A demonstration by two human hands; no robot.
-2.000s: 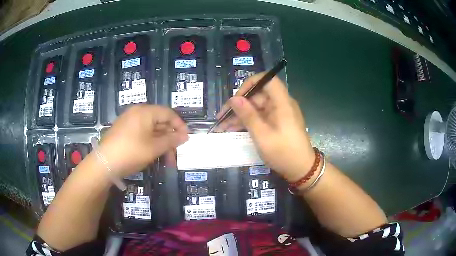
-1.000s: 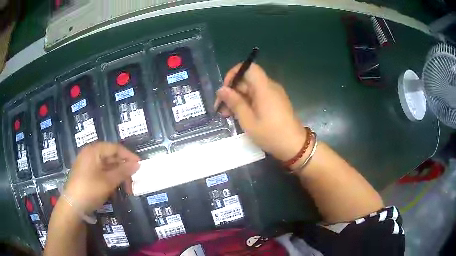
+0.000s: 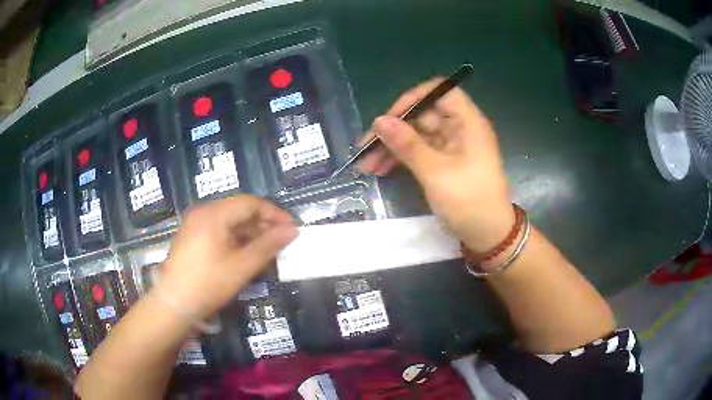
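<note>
My left hand [image 3: 226, 242] pinches the left end of a white backing strip [image 3: 371, 248], which lies level over the lower row of the tray. My right hand [image 3: 445, 148] holds dark tweezers [image 3: 425, 101] like a pen. Their fine tip points down and left, just beside the lower right corner of the rightmost upper device [image 3: 290, 125]. The clear blister tray [image 3: 343, 101] holds two rows of black devices with red dots, blue labels and white labels. I cannot tell whether a sticker is at the tweezer tip.
A small white fan [image 3: 670, 139] stands at the far right. A dark red-edged object [image 3: 591, 78] lies at the upper right on the dark green bench [image 3: 500, 47]. A pale slab [image 3: 156, 27] is beyond the tray at the upper left.
Since the first frame the view has swung, showing the tray further left. Since the second, the strip has tilted nearly level, and the right hand's tweezers lean more to the right, their tip now visible.
</note>
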